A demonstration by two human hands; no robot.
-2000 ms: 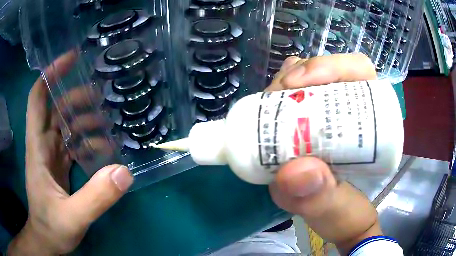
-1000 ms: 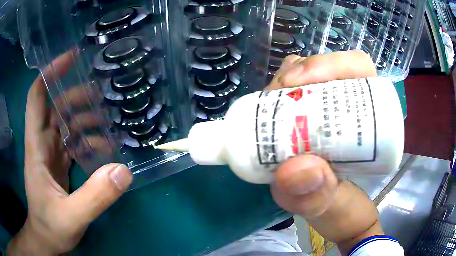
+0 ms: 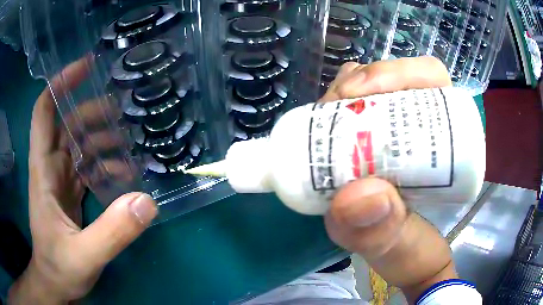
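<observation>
My right hand [image 3: 381,220] grips a white glue bottle [image 3: 381,149] with black print and red marks, lying sideways. Its pale-yellow needle tip [image 3: 205,169] points left, at the rim of the lowest black-and-silver part [image 3: 168,153] in the left column. A clear blister tray [image 3: 208,89] holds columns of these round parts, with black centres and silver-grey rims. My left hand [image 3: 77,196] holds the tray's near left corner, thumb at the front edge and fingers seen through the plastic underneath. The bottle and right hand hide part of the tray.
A shiny green mat [image 3: 238,250] lies under the tray. A dark red surface [image 3: 512,137] is at the right, with a grey floor [image 3: 506,220] below it and a dark mesh-like object [image 3: 527,256] at the right edge. Light clothing shows at the bottom.
The bottle has tilted slightly, its base a little higher and further right. The tip is still at the same part's rim. The left hand has barely moved.
</observation>
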